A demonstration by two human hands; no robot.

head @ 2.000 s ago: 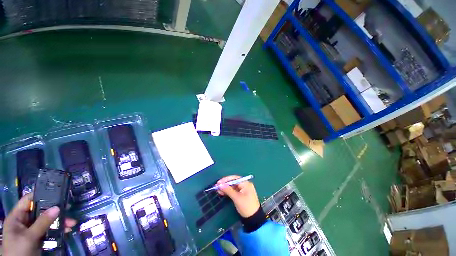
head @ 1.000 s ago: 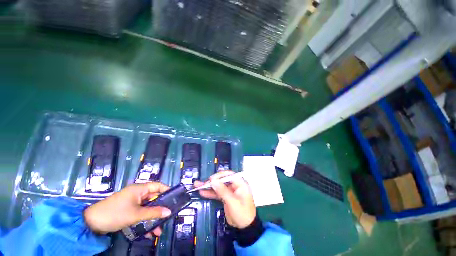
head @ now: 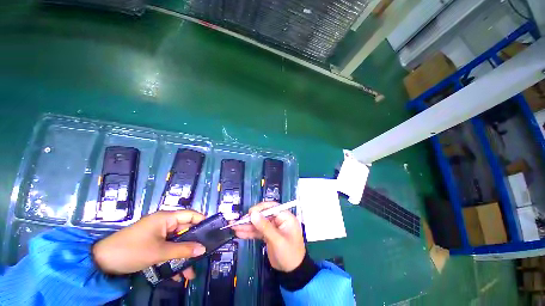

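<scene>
My left hand (head: 149,242) grips a black phone unit (head: 206,235), held tilted above the blister tray, with an orange bit on its upper side and silvery parts at its lower left end. My right hand (head: 276,236) holds a slim pale pen-like tool (head: 276,209) like a pencil. Its tip touches or is very near the unit's upper right end; any small part there is too small to tell. The clear blister tray (head: 58,170) below holds several black units with silvery areas, partly hidden by my hands.
A white sheet (head: 321,209) lies right of the tray. Beyond it are a white post (head: 442,110) with a white piece (head: 353,177) at its foot, and a black pad strip (head: 391,211). Blue shelving (head: 444,173) with boxes stands right; clear stacks (head: 287,27) stand at the back.
My left hand has brought the unit from the left to the middle, and my right hand has moved the tool from the black pads to the unit. The view has turned left.
</scene>
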